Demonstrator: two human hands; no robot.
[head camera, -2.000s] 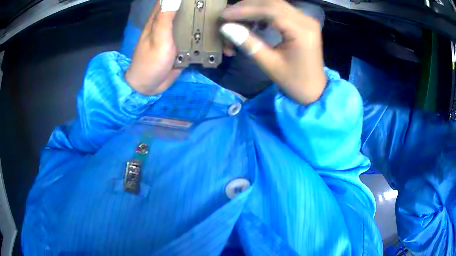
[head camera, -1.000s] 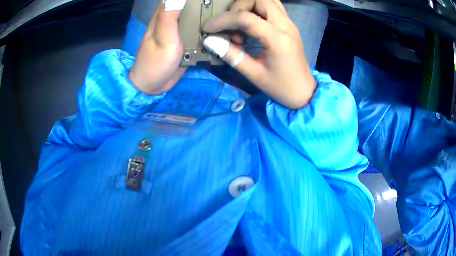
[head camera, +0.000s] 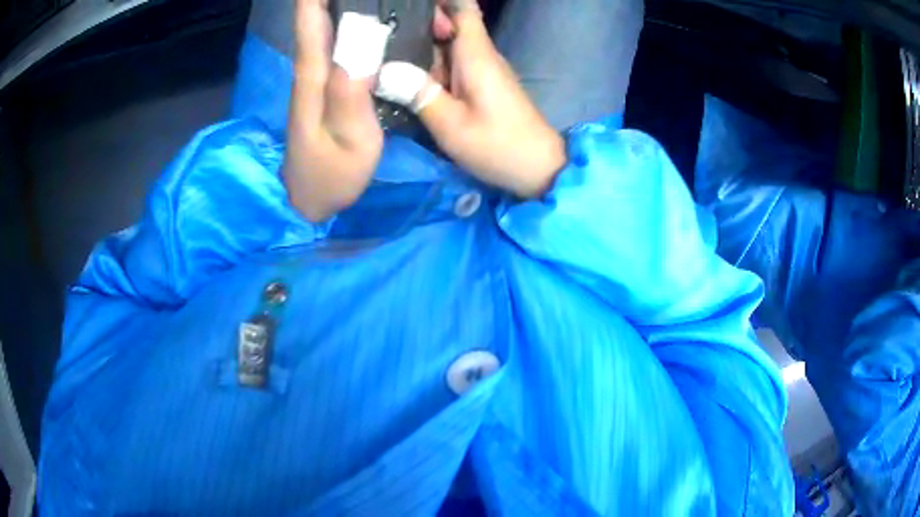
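Note:
A flat metal plate (head camera: 412, 38), dark in this light, is held over the lap at the top of the view, and its far end is cut off by the top edge. My left hand (head camera: 338, 126) grips its left side, with the white-wrapped thumb on its face. My right hand (head camera: 489, 116) holds its right side, with the white-wrapped thumb at the near part of the plate. Both hands partly cover the plate. One small hole or fitting shows near the top. I cannot make out any loose fastener.
The blue smock (head camera: 383, 404) with a metal badge clip (head camera: 254, 351) fills the lower view. Grey-clad legs (head camera: 565, 50) lie beyond the hands. Another person's blue sleeve (head camera: 777, 217) is at the right. A white object (head camera: 807, 404) shows at the lower right.
My right hand has moved from picking at the plate's face to gripping its right side. My left thumb has come down over the face. The plate has tilted and looks darker.

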